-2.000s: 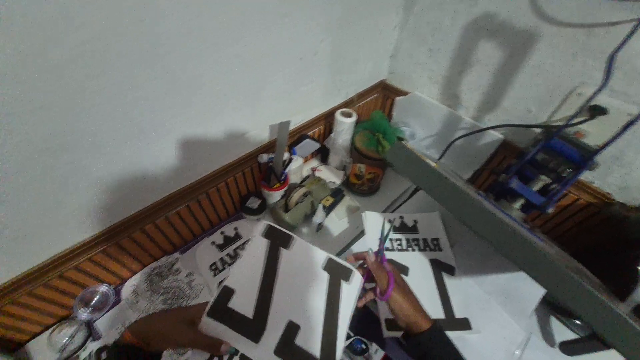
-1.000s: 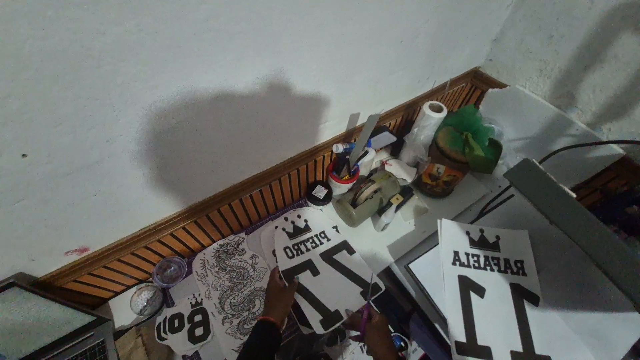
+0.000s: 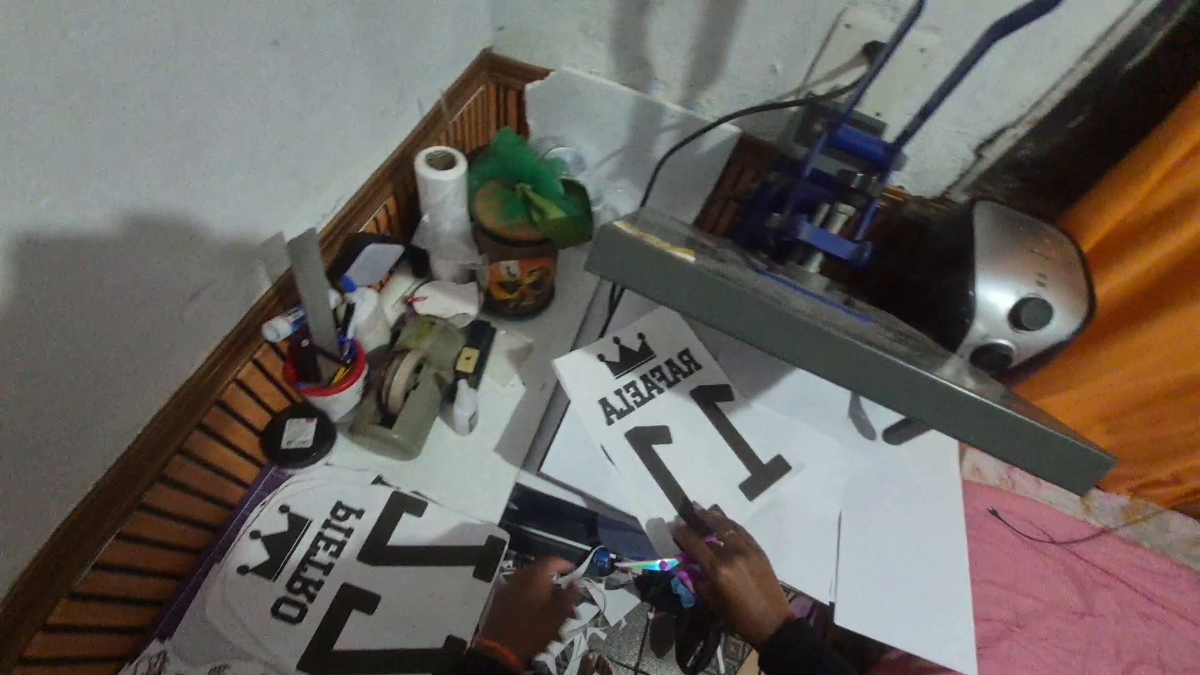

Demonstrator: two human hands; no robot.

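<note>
My right hand (image 3: 731,572) is closed around scissors (image 3: 656,565), whose shiny multicoloured blades point left. Its fingers also touch the lower edge of a white sheet (image 3: 698,422) printed with a black crown, mirrored lettering and large black numerals, lying on the heat press's lower part. My left hand (image 3: 530,609) is blurred, close to the scissor tips and beside the right edge of a similar printed sheet (image 3: 412,581) at the lower left; whether it holds anything is unclear. White paper scraps (image 3: 591,619) are below, between the hands.
A heat press with a raised grey plate (image 3: 844,356) is at the right. Behind the left sheet are a tape dispenser (image 3: 403,403), a cup of pens (image 3: 328,375), a black lid (image 3: 298,436), a white roll (image 3: 441,187) and a jar (image 3: 516,272). Pink cloth (image 3: 1059,581) is at the lower right.
The printed sheet by my left hand a second ago now lies at the left, out of its grasp. My right hand, with the scissors, is now at the other printed sheet. The view has shifted right.
</note>
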